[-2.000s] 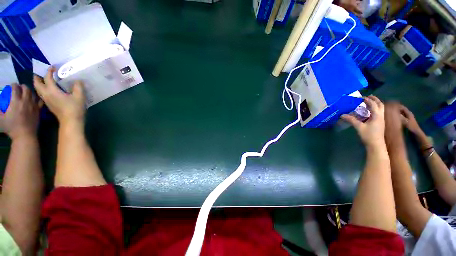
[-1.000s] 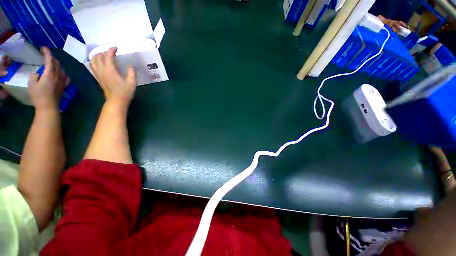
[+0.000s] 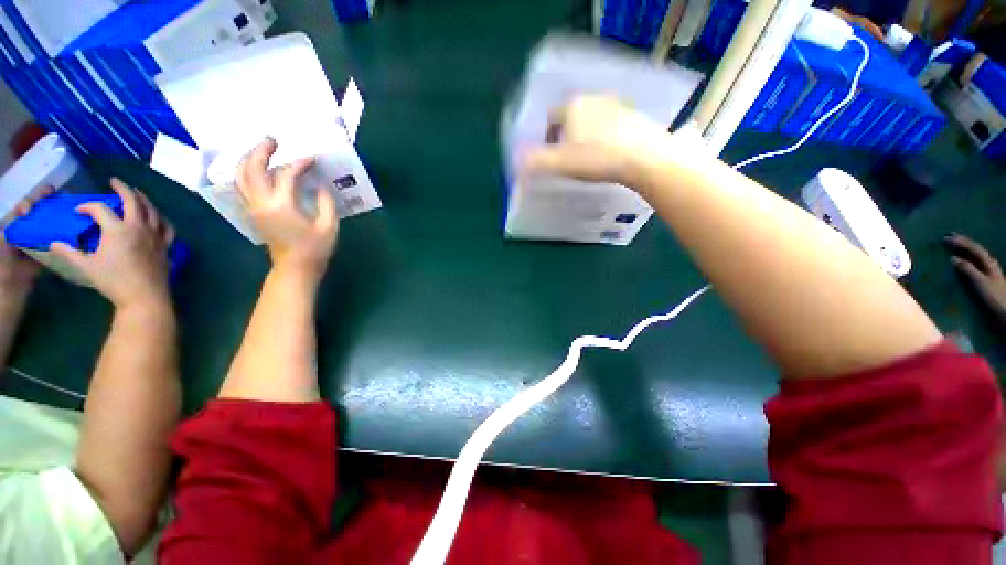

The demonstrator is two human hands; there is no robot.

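Observation:
An open white retail box [image 3: 351, 185] stands at the left with its lid panel up and side ears spread. A white rounded unit [image 3: 225, 168] shows partly inside it. My left hand [image 3: 289, 210] is on this box, its fingers over the top edge by the unit and its thumb at the front wall. A second retail box [image 3: 574, 212], blurred, is at the centre. My right hand [image 3: 601, 138], also blurred, grips its upper part; its fingertips are unclear. Another white unit [image 3: 855, 221] lies at the right, partly behind my right forearm.
A white cable [image 3: 518, 403] crosses the bench [image 3: 441, 298] from my body to the upper right. Pale rails [image 3: 756, 72] and blue boxes [image 3: 855, 99] stand there. Stacked boxes [image 3: 99, 83] stand upper left. A person's hands [image 3: 127, 248] hold a blue-topped box at left; another hand [image 3: 980, 270] is far right.
My right hand has come from the right to the centre with a retail box. The white unit remains at the right. My left hand stays at the left box, its fingers slightly shifted.

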